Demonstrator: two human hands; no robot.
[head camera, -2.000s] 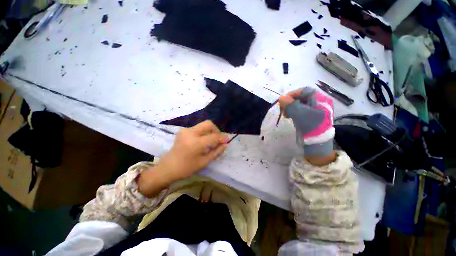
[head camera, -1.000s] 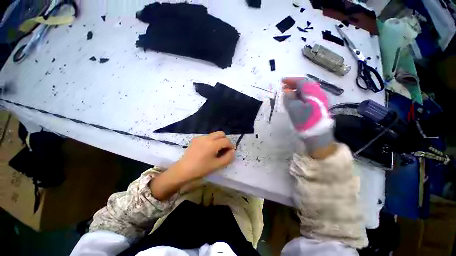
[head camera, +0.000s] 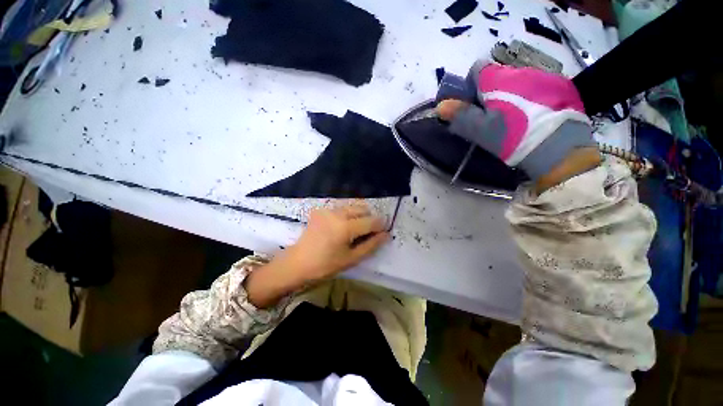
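Observation:
A black cut fabric piece lies flat on the white table, its long taper pointing left. My left hand is just below its lower edge, fingers closed on the narrow black tape, which runs in from the table's left end; a short end sticks up past my fingers by the piece's lower right corner. My right hand, in a pink, white and grey half-finger glove, is closed on the handle of the hand iron. The iron's pointed tip is at the piece's right edge.
A stack of black cut pieces lies farther back. Small offcuts lie at the back right, near a grey-beige block and scissors. More scissors are far left. A cardboard box stands on the floor.
My right hand has put down the thread snips, taken hold of the iron and brought it left beside the piece. My left hand stays near the lower edge with the tape.

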